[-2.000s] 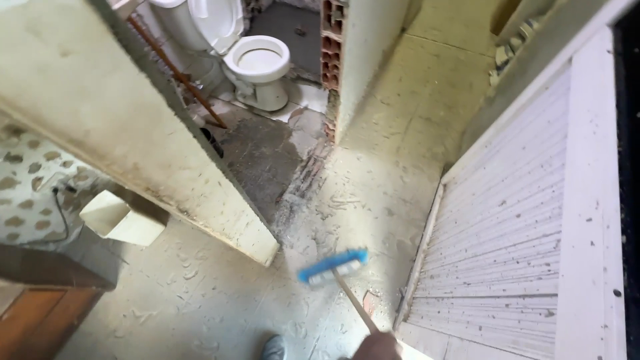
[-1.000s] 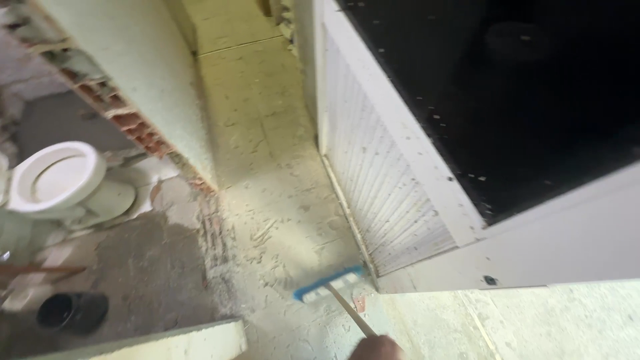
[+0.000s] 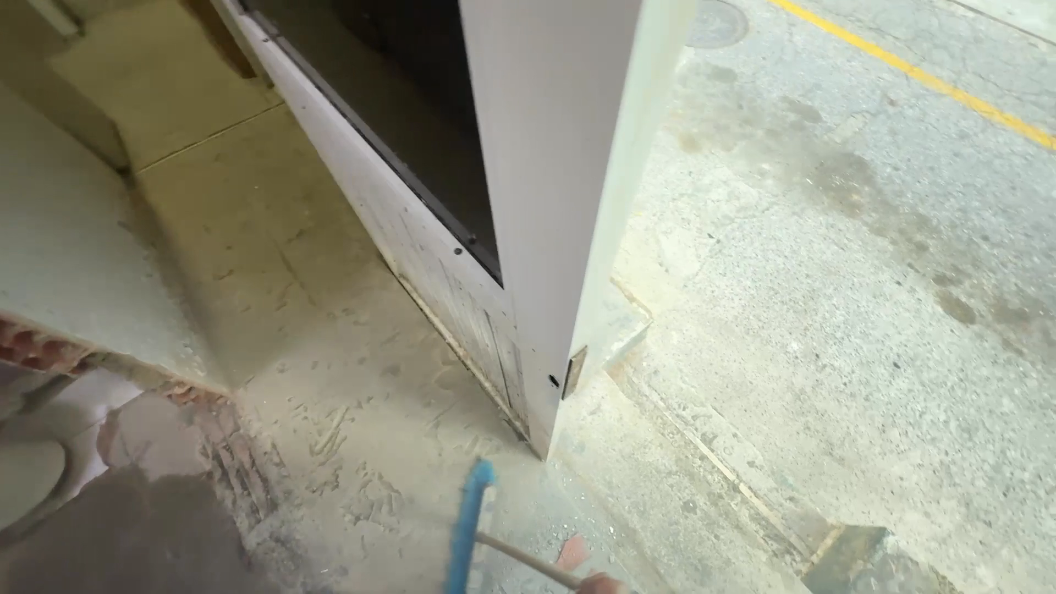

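Observation:
At the bottom edge, part of my right hand (image 3: pixel 601 584) is closed around the wooden handle (image 3: pixel 528 559) of a push broom. The broom's blue head (image 3: pixel 470 528) lies on the dusty floor, left of the hand, just below the lower corner of a white door (image 3: pixel 544 330). Bits of debris (image 3: pixel 330 437) and dust are spread over the floor left of the broom. A reddish patch (image 3: pixel 571 551) shows on the floor beside the handle. My left hand is out of view.
The open door stands between the indoor floor and a concrete street (image 3: pixel 825 272) with a yellow line (image 3: pixel 916 74). At left are a wall end (image 3: pixel 99 264) with exposed brick (image 3: pixel 41 342), a dark wet floor patch (image 3: pixel 140 528) and part of a toilet (image 3: pixel 29 483).
The view has swung right, from the toilet area to the doorway and street. The broom head, beside the wall end at first, is now near the door's corner and turned lengthwise.

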